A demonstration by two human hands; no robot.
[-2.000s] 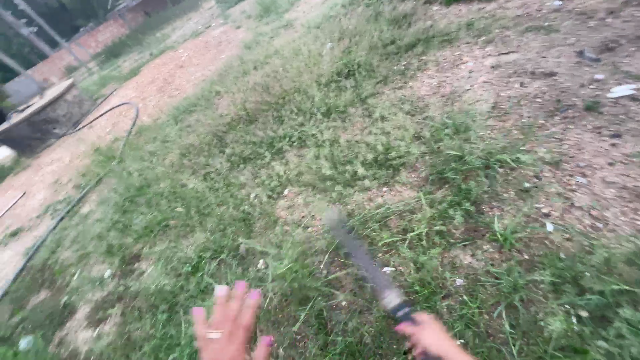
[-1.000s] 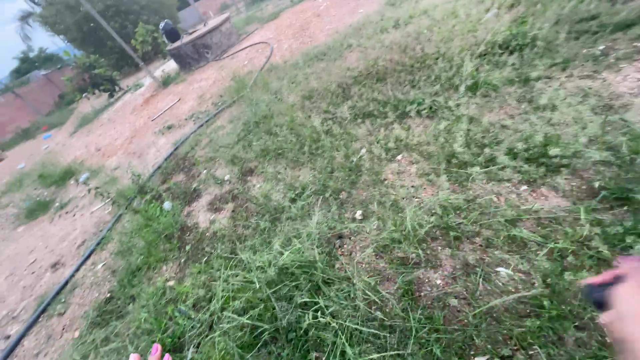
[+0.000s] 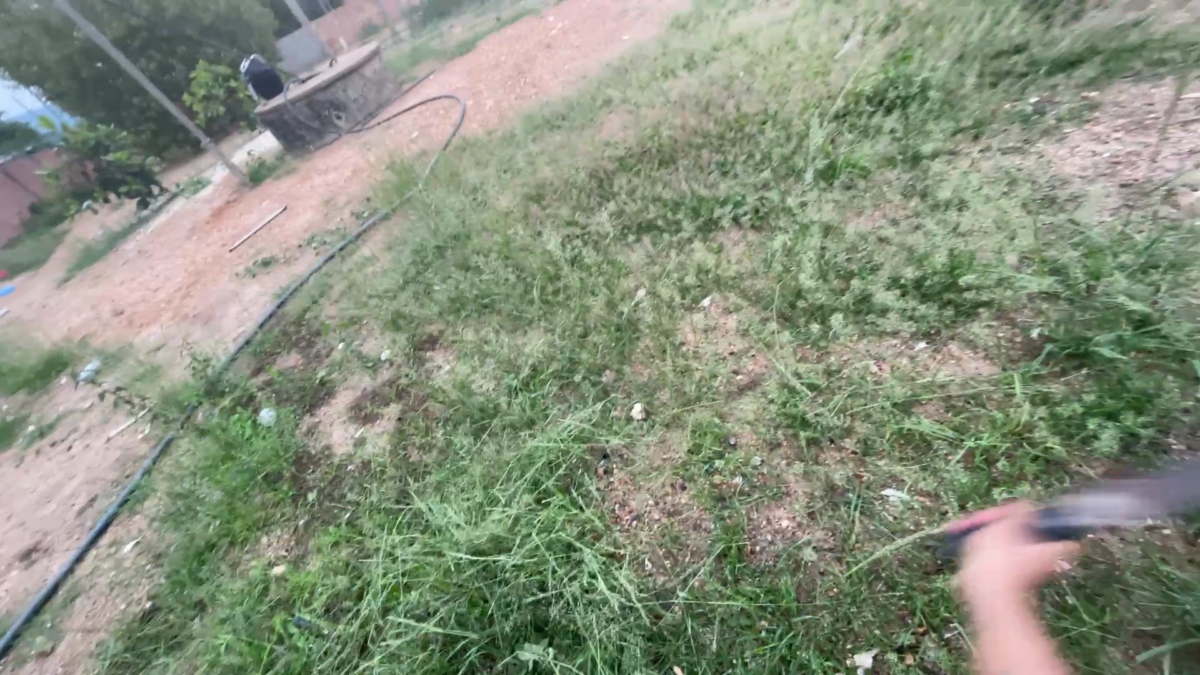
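At the lower right, my right hand (image 3: 1008, 558) is closed on the dark handle of a long-bladed tool, which looks like a machete (image 3: 1116, 506). Its blurred blade points right and runs out of the frame. Low green grass (image 3: 525, 525) lies below and to the left of this hand, with thin stalks close to the handle. My left hand is outside the view.
A dark hose (image 3: 281, 302) runs along the left side of the grass and curls toward a low round masonry structure (image 3: 328, 98). A thin stick (image 3: 258, 229) lies on bare reddish soil. A leaning pole (image 3: 150, 89) stands at the upper left, near trees.
My left hand, seen at the bottom edge before, has left the view. My right hand shows more fully, and the blade, out of sight one second ago, now points right instead of up-left.
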